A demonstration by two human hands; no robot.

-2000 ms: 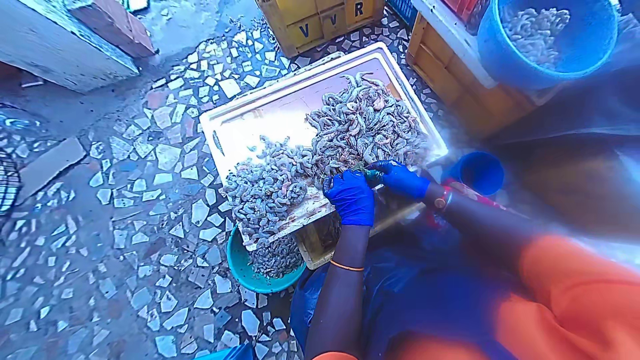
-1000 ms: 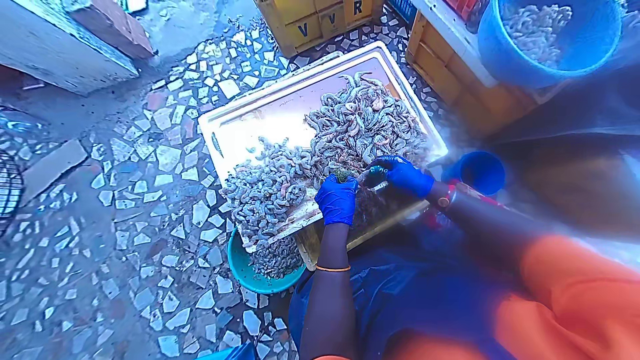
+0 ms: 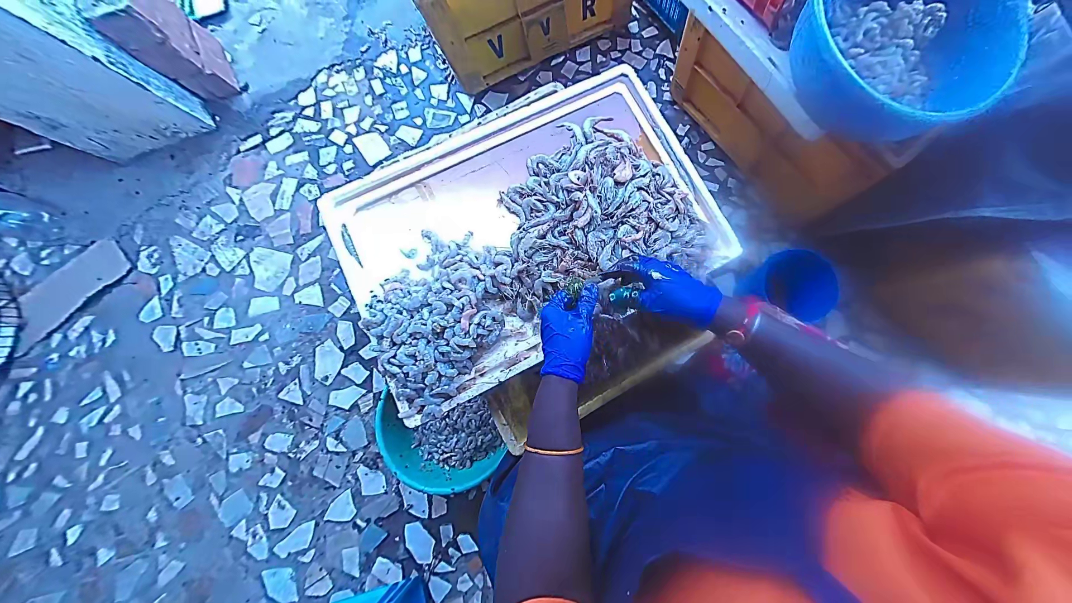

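A white tray (image 3: 402,180) bears a large pile of whole shrimp (image 3: 599,197) at its right and a heap of shrimp without visible heads (image 3: 440,314) at its left. At the near edge of the large pile is my left hand (image 3: 569,333) in a blue glove, fingertips pinched on a small dark greenish thing, perhaps a shrimp. My right hand (image 3: 670,291), gloved in blue too, is just right of it, fingers curled around a small green object (image 3: 624,296) whose kind I cannot tell. Below the tray's left corner, a teal basin (image 3: 427,477) holds more small shrimp.
Under the near side of the tray is a yellowish crate (image 3: 512,410). A blue bucket (image 3: 800,285) stands right of my right wrist. Yellow crates (image 3: 519,42) stand beyond the tray; at upper right, a blue tub (image 3: 909,121) holds pale shrimp. The floor (image 3: 268,335) is broken-tile mosaic.
The small gap between my hands has narrowed since one second ago, when my right hand was a little farther from my left. The tray and its piles look much the same.
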